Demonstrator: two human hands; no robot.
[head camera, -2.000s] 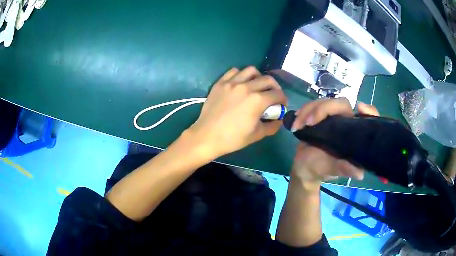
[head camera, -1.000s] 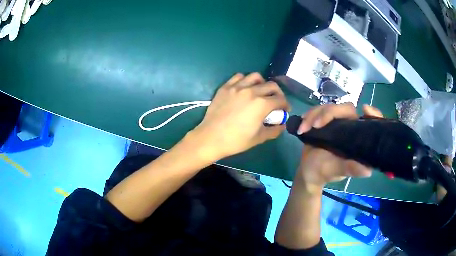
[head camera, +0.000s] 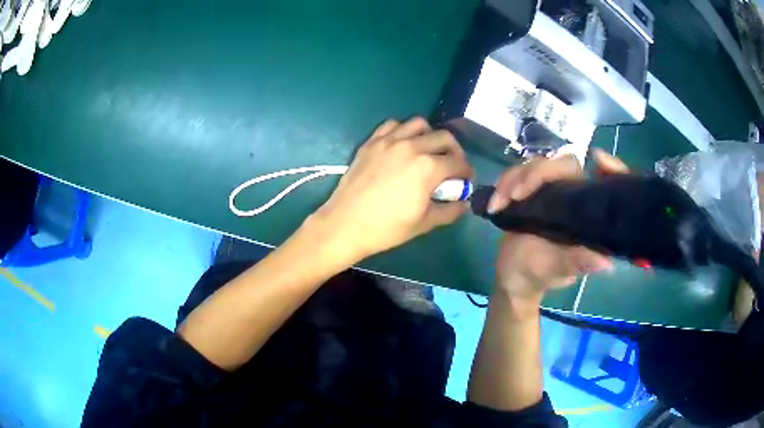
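Observation:
My left hand is closed around a white handheld unit on the green bench. Only the unit's end with a blue band shows; the rest is under my fingers. Its white cord loop lies on the bench to the left. My right hand holds the black electric screwdriver, slightly blurred, with its nose against or very near the unit's blue end. The bit cannot be seen.
A silver-grey screw feeder with a white front plate stands beyond my right hand. A clear plastic bag lies at right. White plastic pieces are heaped at far left. Blue stools stand below the bench edge.
The screwdriver's rear has shifted slightly up and left, and its nose remains at the unit's end. My left hand has barely moved and keeps its hold. The whole view has shifted a little.

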